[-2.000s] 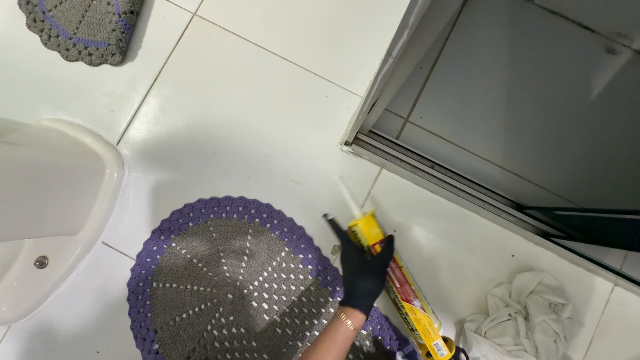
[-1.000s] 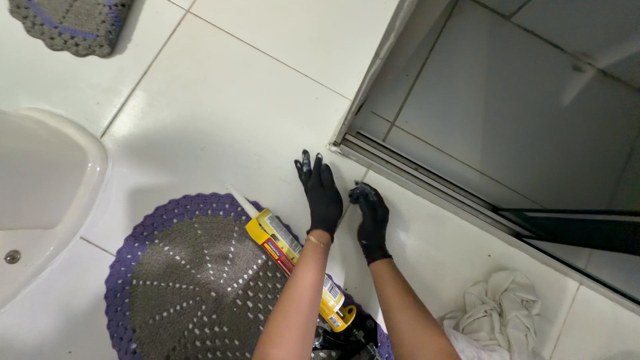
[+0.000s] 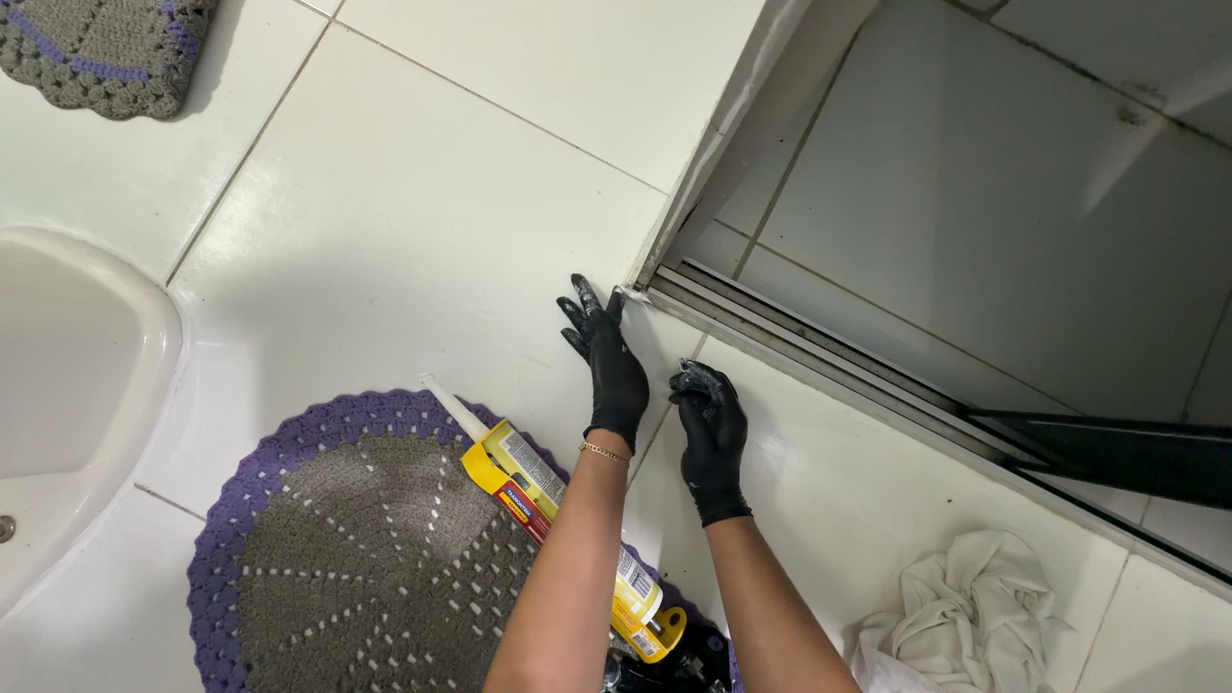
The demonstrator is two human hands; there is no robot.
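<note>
Both hands wear black gloves smeared with white sealant. My left hand [image 3: 614, 361] has its fingers spread, one finger touching a dab of white sealant [image 3: 633, 295] at the corner of the shower door's metal track [image 3: 808, 351]. To its right, my right hand [image 3: 710, 428] is above the floor tiles with fingers curled; nothing is plainly held in it. A sealant cartridge with a white nozzle [image 3: 454, 407] lies in a yellow caulking gun [image 3: 486, 470] on the crocheted rug [image 3: 356, 520], partly hidden behind my left forearm.
A crumpled white cloth [image 3: 977, 606] lies on the tiles at the lower right. A white ceramic fixture [image 3: 154, 356] stands at the left edge. A second, grey and purple crocheted mat [image 3: 106, 48] is at the upper left. A dark shower door frame [image 3: 1126, 452] crosses the right side.
Two seconds ago one gloved hand was on the caulking gun; it now lies on the rug, let go. Since one second ago, my left hand has moved to the track's corner.
</note>
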